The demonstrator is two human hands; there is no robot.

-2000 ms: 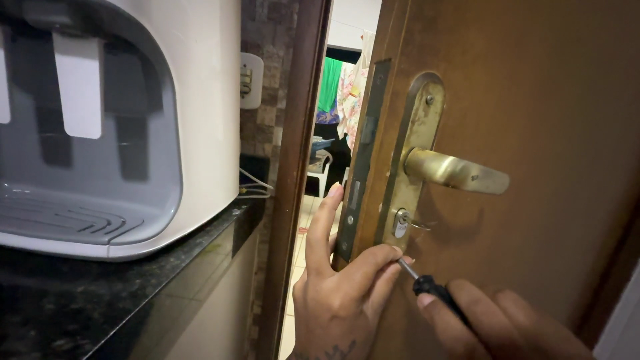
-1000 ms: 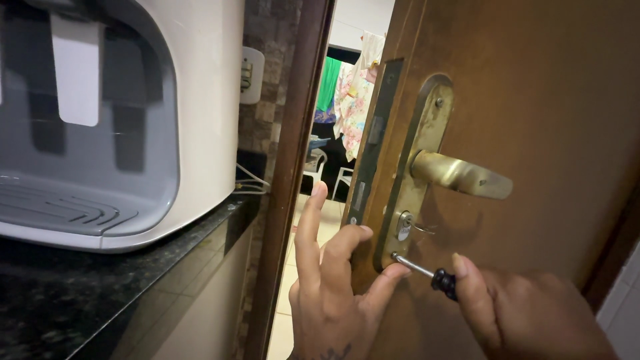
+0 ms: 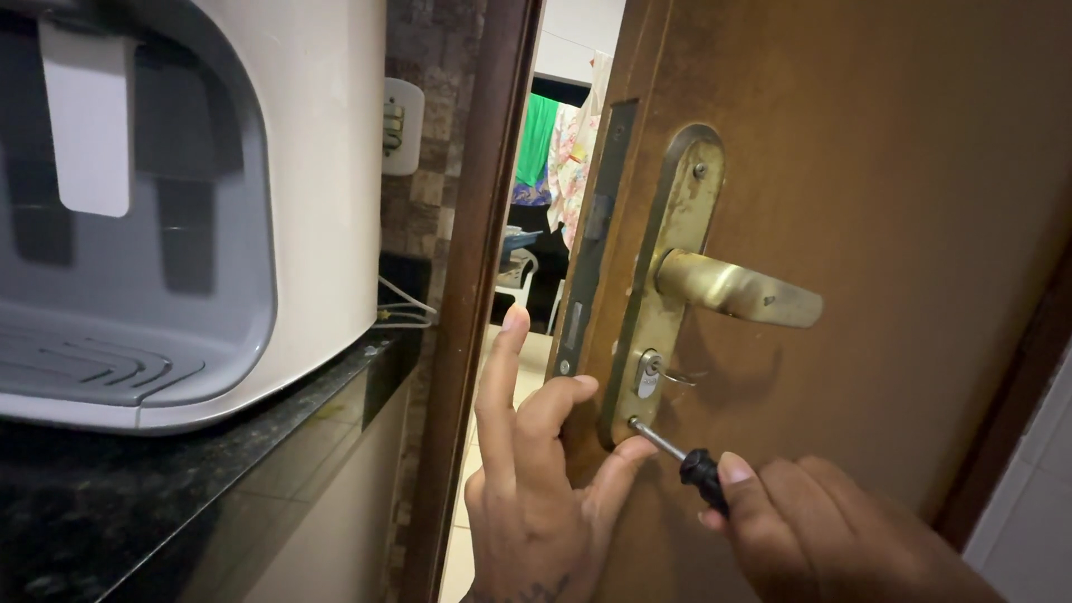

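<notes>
My right hand (image 3: 804, 519) grips the black handle of a screwdriver (image 3: 702, 476), whose tip meets the screw at the lower end of a worn brass door plate (image 3: 682, 201). My left hand (image 3: 536, 494) has its fingers apart, the thumb beside the screwdriver tip at the plate's bottom edge. Above the tip sits a lock cylinder (image 3: 650, 373), with a thin curved metal piece by it. A brass lever handle (image 3: 737, 289) sticks out to the right, and another screw (image 3: 700, 171) shows near the plate's top. The wooden door (image 3: 871, 167) stands ajar.
At left, a white and grey dispenser (image 3: 327, 209) stands on a black stone counter (image 3: 209, 477) close to the wooden door frame (image 3: 477, 218). A wall socket (image 3: 402, 126) is behind it. Through the gap show hanging cloths (image 3: 536, 138) and a white chair (image 3: 519, 276).
Two seconds ago my left fingertips were together near the screwdriver tip; now they are spread, with the thumb still by the tip. The screwdriver remains in my right hand at the plate's lower end.
</notes>
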